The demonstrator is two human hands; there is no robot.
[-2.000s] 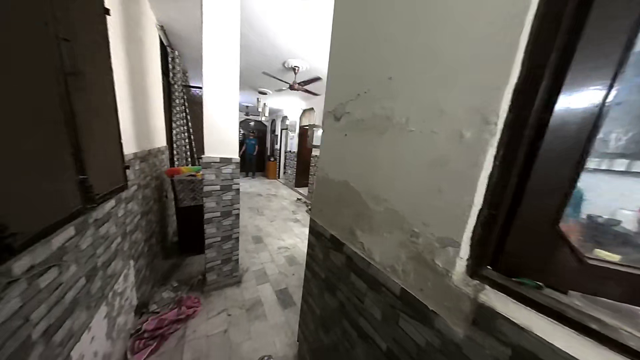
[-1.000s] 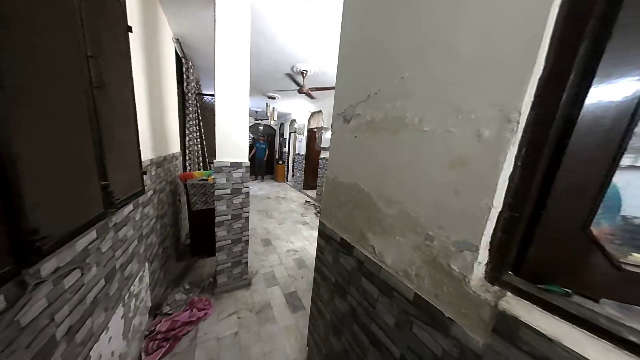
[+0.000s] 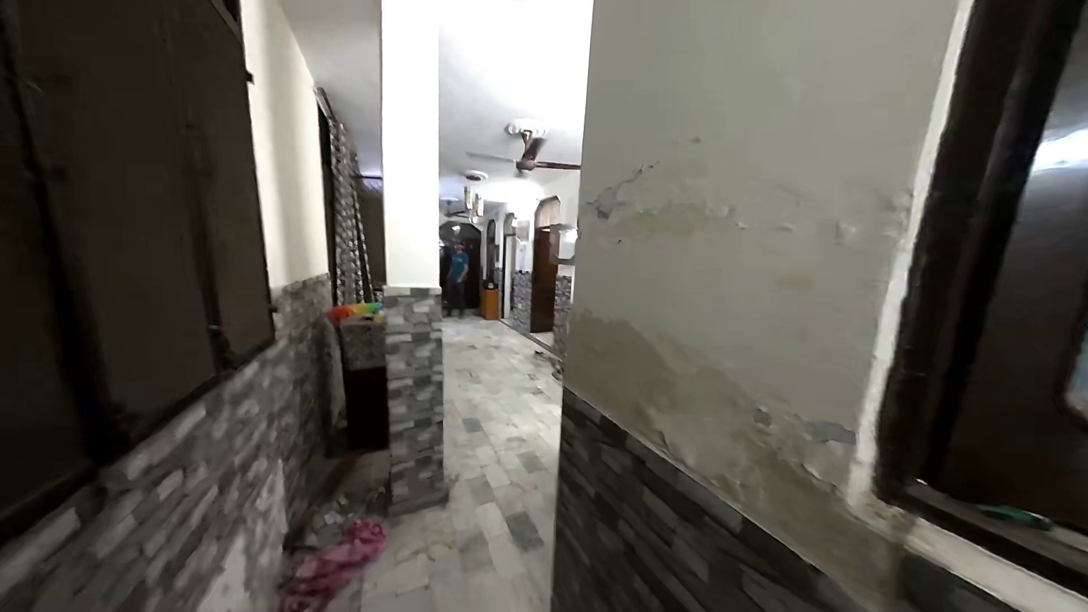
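Observation:
Neither my left hand nor my right hand shows in the head view. A pink cloth lies crumpled on the floor at the lower left, beside some small debris. Behind it, a square pillar rises, white above and clad in grey stone-pattern tiles below. Just left of the pillar, a bright multicoloured item rests on a dark-fronted counter or cabinet. On the right, a dark window frame holds glass, and a small green object lies on its sill.
A wall with peeling paint juts in at the right. Dark shutters line the left wall. The tiled floor runs back to a person in a blue top, beside an orange-brown cabinet. A ceiling fan hangs above.
The view has shifted so that the pillar and the hallway stand further right in it. Less of the room behind the right-hand window glass shows now. The ceiling fan's blades have turned.

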